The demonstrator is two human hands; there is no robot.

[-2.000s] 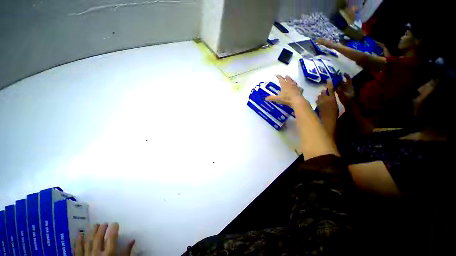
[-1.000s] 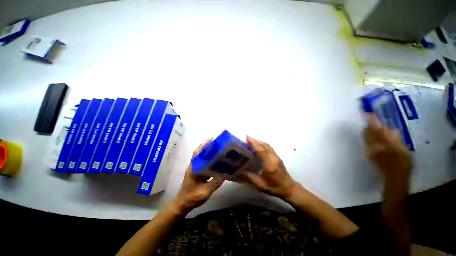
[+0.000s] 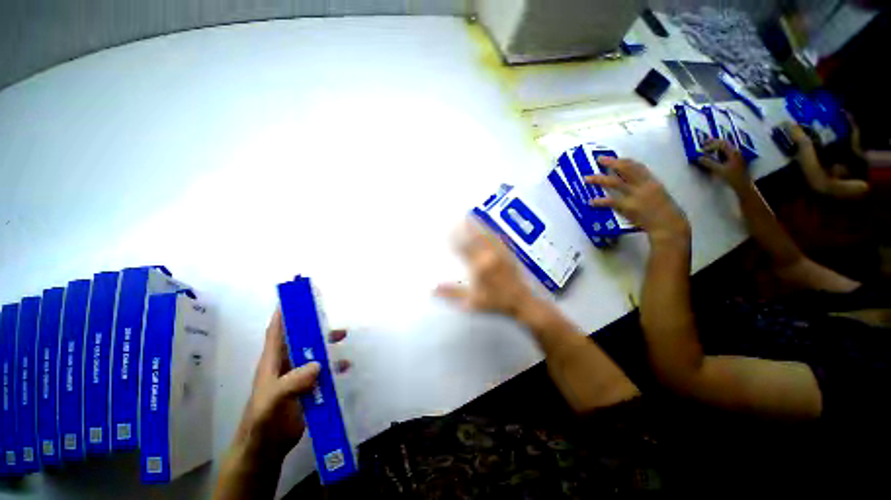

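My left hand (image 3: 278, 391) holds a closed retail box (image 3: 318, 381) just right of the row, its blue spine towards me and my thumb on the spine. My right hand (image 3: 493, 273) is blurred, with fingers spread and nothing seen in it. It is at the left side of another retail box (image 3: 532, 234), which lies flat with its white and blue front up; whether they touch is unclear. The row of closed boxes (image 3: 98, 366) stands at the left with blue spines side by side. The nearest box (image 3: 181, 386) sits slightly forward of the others.
Another person's hand (image 3: 640, 200) is over several fanned boxes (image 3: 586, 190) on the right. Further right, another hand (image 3: 728, 161) touches more boxes (image 3: 713, 132). A black square pad (image 3: 653, 86) lies behind them. A pillar (image 3: 567, 29) stands at the back edge.
The view has turned right. The box that both my hands held is now in my left hand alone, spine up. My right hand has let go and moved right.
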